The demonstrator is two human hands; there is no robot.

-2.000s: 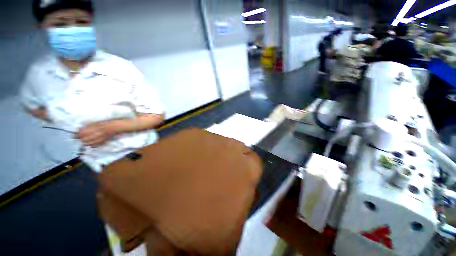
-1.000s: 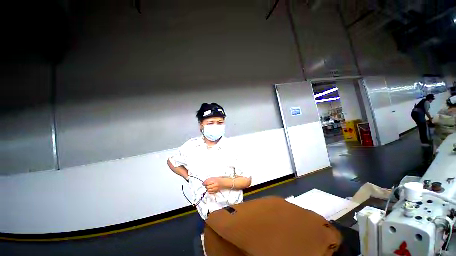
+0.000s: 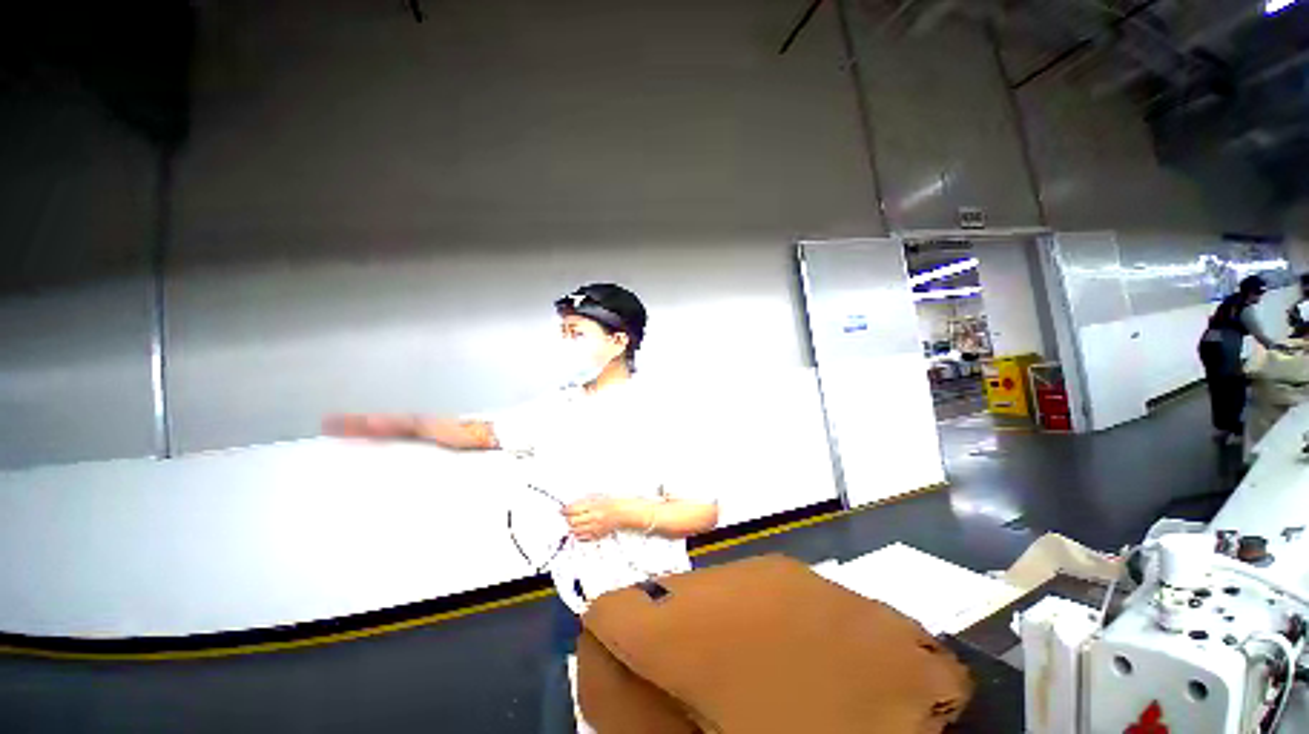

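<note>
A stack of tan-brown bag panels [image 3: 782, 645] lies nearest in front of me, at the bottom centre. A small dark label patch [image 3: 653, 589] shows at its upper left edge. The white head of the pattern sewing machine [image 3: 1180, 645] stands at the lower right, with part of a red logo at the bottom edge. Its needle area is out of the picture. Neither my left hand nor my right hand is in view.
A person in a white shirt and mask [image 3: 617, 459] stands behind the panels, one arm stretched left. White sheets [image 3: 919, 585] and a beige piece [image 3: 1065, 559] lie beside the machine. Behind are a wall, a doorway [image 3: 976, 337] and another person [image 3: 1227, 359].
My view has swung left and up from the machine. The person has turned the head to the left and stretched one arm out that way. The panel stack looks unchanged.
</note>
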